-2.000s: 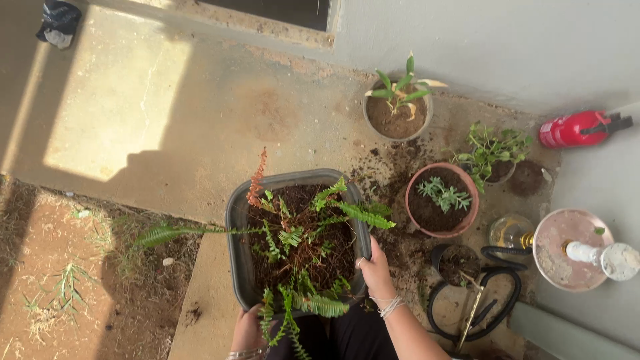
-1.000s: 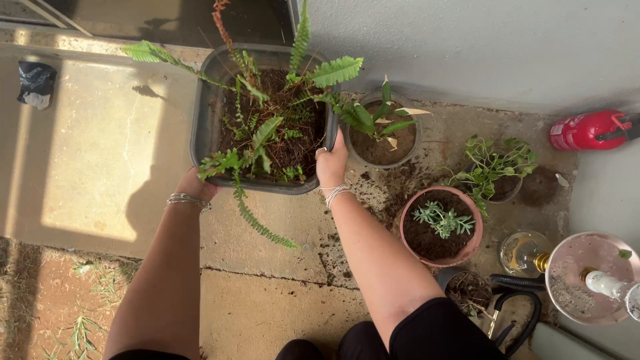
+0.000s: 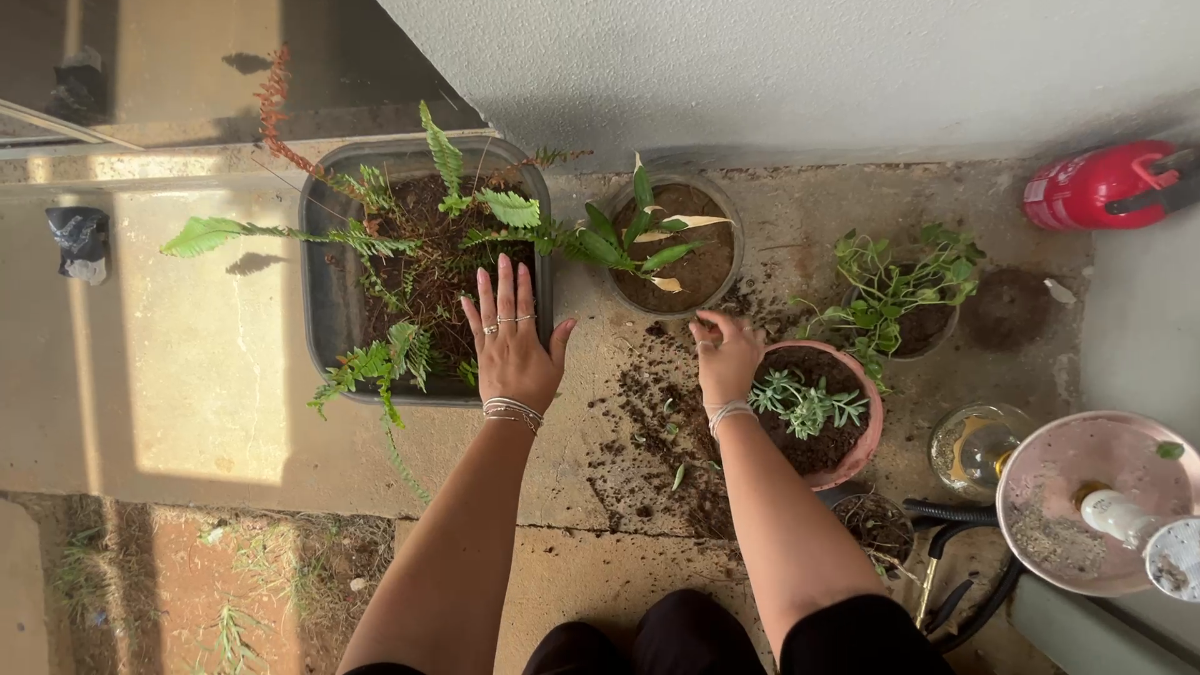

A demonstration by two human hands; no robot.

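My left hand [image 3: 516,342], its fingers spread and palm down, is over the right part of a dark rectangular planter [image 3: 328,291] with a fern [image 3: 448,164] in soil. It holds nothing; whether the palm touches the soil cannot be told. My right hand [image 3: 729,356] is above the concrete with fingers bent and thumb near the index finger, and nothing is seen in it. It is between a round pot [image 3: 736,234] with a leafy plant [image 3: 642,234] and a terracotta-coloured pot [image 3: 867,441] with a small grey-green succulent [image 3: 808,403].
Loose soil [image 3: 656,422] lies scattered on the concrete. At the right are a trailing plant [image 3: 877,291] in a pot, a red fire extinguisher [image 3: 1092,187], a hookah [image 3: 1102,497] with its black hose [image 3: 984,600], and a small pot [image 3: 877,530]. A grey wall [image 3: 797,75] stands behind.
The planter, held by both hands before, now stands on the concrete left of the round pot. Both hands have let go of its rim; my right hand has moved right, toward the terracotta-coloured pot.
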